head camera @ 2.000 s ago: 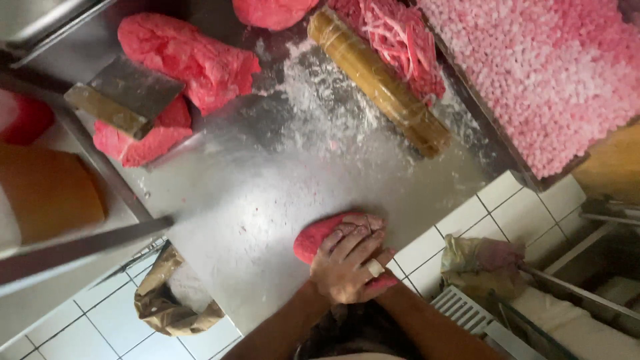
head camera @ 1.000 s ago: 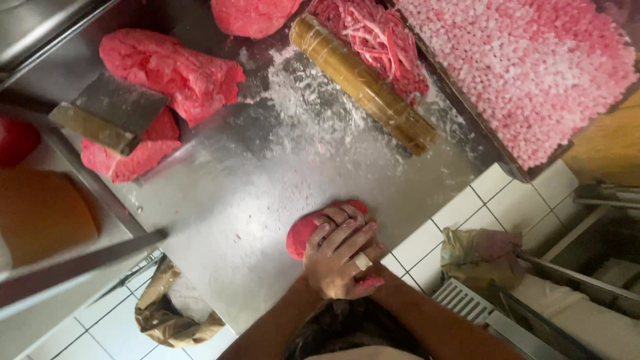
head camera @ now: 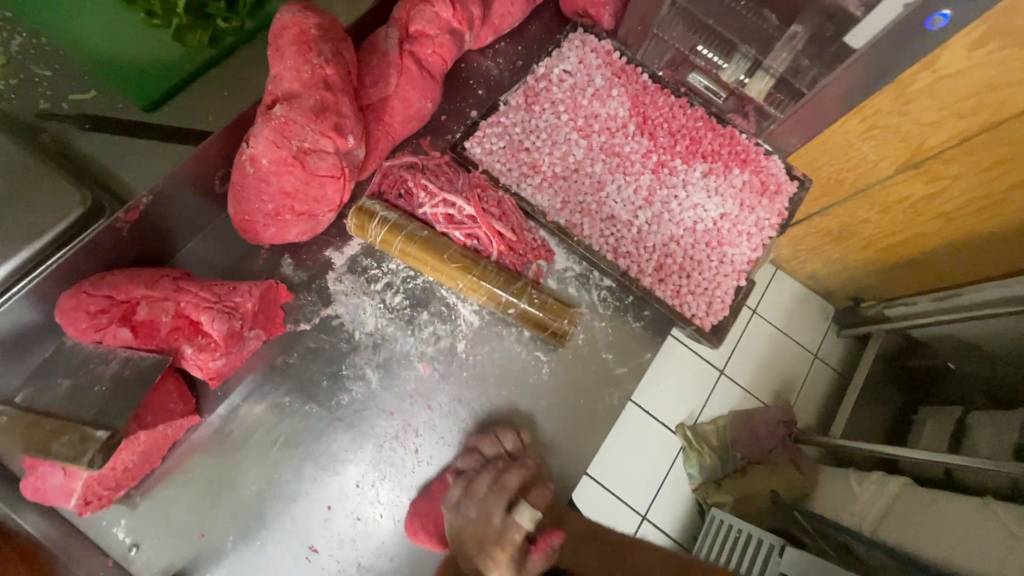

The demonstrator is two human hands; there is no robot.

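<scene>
A small lump of pinkish-red dough (head camera: 426,516) lies near the bottom edge of the metal worktop, partly covered by both hands. My left hand (head camera: 488,508) is on top, its fingers over my right hand (head camera: 500,444) and a pale band on one finger. Underneath, my right hand presses on the dough, mostly hidden. Above them a rolling pin (head camera: 464,272), wrapped in clear film, lies slanted beside a heap of pink strands (head camera: 468,210). At the left a metal scraper (head camera: 92,384) with a worn handle rests against a cut piece of dough (head camera: 140,448).
Large red dough rolls (head camera: 296,128) lie at the upper left, another dough piece (head camera: 172,316) below them. Flour dusts the metal worktop (head camera: 272,448). A tray of small pink-white pellets (head camera: 640,184) borders the worktop's right side. Beyond are a tiled floor (head camera: 672,400) and a cloth-draped rail (head camera: 744,448).
The view has shifted, bringing more of the pellet tray and the large dough rolls into sight. Both hands remain together on the small dough lump.
</scene>
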